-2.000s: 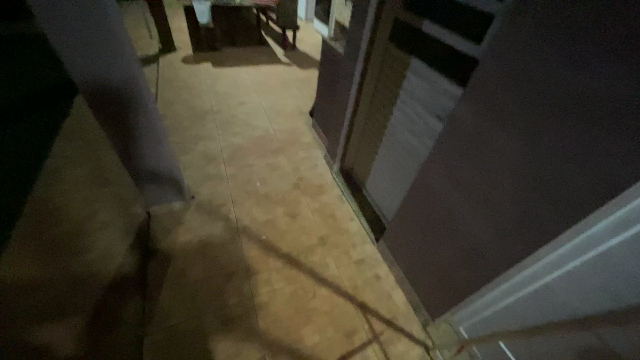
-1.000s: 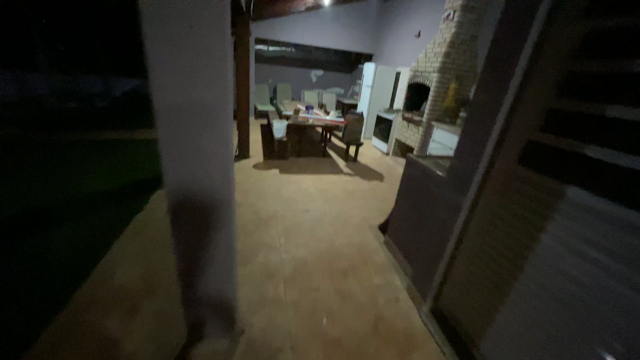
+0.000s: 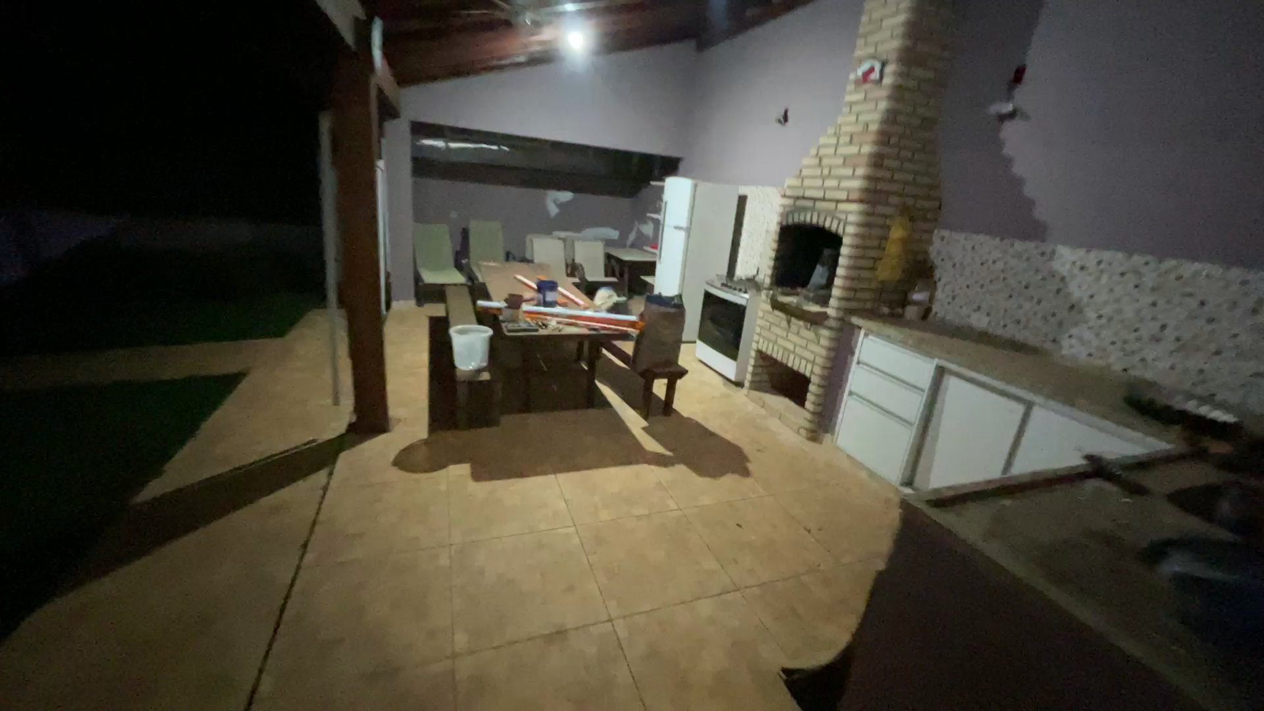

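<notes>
Neither my left hand nor my right hand shows in the head view. A wooden table [image 3: 553,339] stands ahead on the patio, with long tubes or rolls [image 3: 583,316], a dark blue container [image 3: 547,291] and other small things on it. A white plastic bucket [image 3: 471,348] rests on a wooden bench at the table's left. At the table's right is a dark wooden chair [image 3: 660,346] with something draped or set on it.
A wooden post [image 3: 361,237] rises at the left beside grass. Right of the table are a white refrigerator [image 3: 699,247], a white stove [image 3: 726,329], a brick barbecue [image 3: 839,217] and a counter [image 3: 1007,370] with white cabinets. A low wall [image 3: 948,612] fills the lower right. Chairs stand behind.
The view has lifted and moved forward past the pale pillar and the slatted door. The table and the barbecue are nearer, and the counter has come into sight.
</notes>
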